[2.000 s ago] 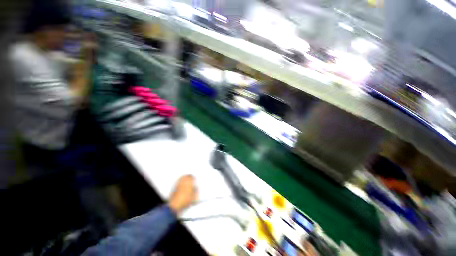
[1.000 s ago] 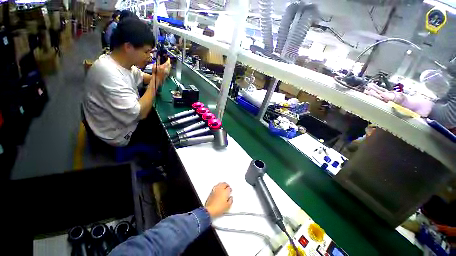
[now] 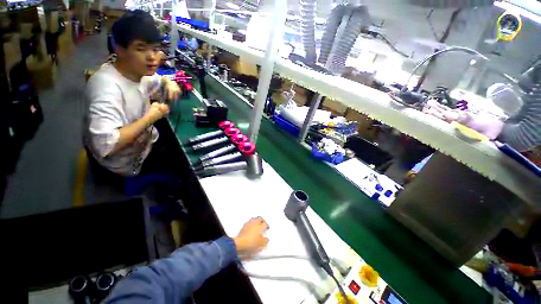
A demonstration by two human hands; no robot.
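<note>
My left hand (image 3: 251, 236) rests on the white board (image 3: 237, 199), fingers loosely curled, with nothing seen in it. My right hand is not in view. A grey hair dryer (image 3: 309, 233) without a visible pink ring lies on the board to the right of my left hand, not touched by it. Its cord runs to the white test box (image 3: 369, 285), cut off by the bottom edge. The box shows a red switch, yellow patches and part of a blue display. Thin grey cables run from the box past my wrist.
Several pink-ringed dryers (image 3: 237, 140) lie in a row beyond the board, beside a grey one (image 3: 254, 165). A seated person (image 3: 121, 113) is at the left. A black bin (image 3: 71, 237) with dark round-ended dryers stands low left. A green bench (image 3: 362, 228) and shelf post (image 3: 265, 83) are beyond.
The seated person has turned their head towards me and lowered their hands. Pink rings now show beyond those hands. My left hand stays on the board; the view has shifted slightly.
</note>
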